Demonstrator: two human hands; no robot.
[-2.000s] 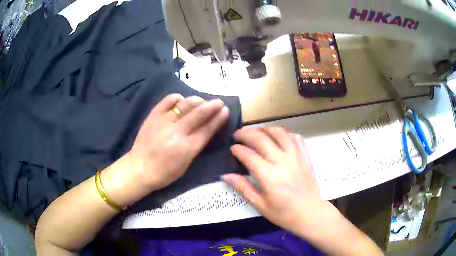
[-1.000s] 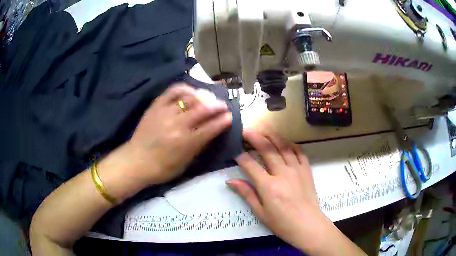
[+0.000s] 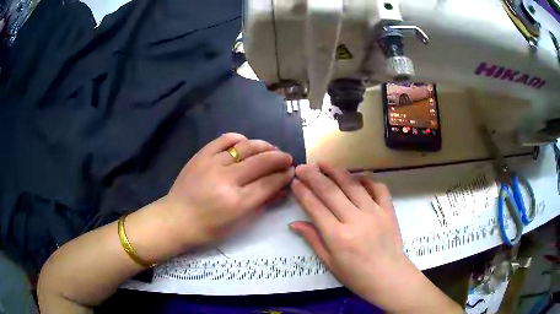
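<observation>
A large dark cloth panel (image 3: 141, 92) spreads over the left of the machine table, its right edge under the presser foot (image 3: 293, 105). My left hand (image 3: 236, 184), with a gold ring and bracelet, lies on the cloth near its right front edge, fingers bent together. My right hand (image 3: 344, 221) lies just right of the cloth edge, its fingertips touching the edge beside my left fingertips. Whether either hand pinches the cloth cannot be told. The white sewing machine head (image 3: 442, 43) stands above and behind the hands.
A black phone (image 3: 412, 116) with a lit screen lies on the machine bed. Scissors with blue handles (image 3: 516, 208) lie at the right. Small printed white labels (image 3: 463, 199) lie left of them. A printed scale (image 3: 239, 270) runs along the table's front edge.
The cloth has moved up to the presser foot and now lies under it. My left hand has slid down from near the foot to beside my right fingertips. The view has shifted.
</observation>
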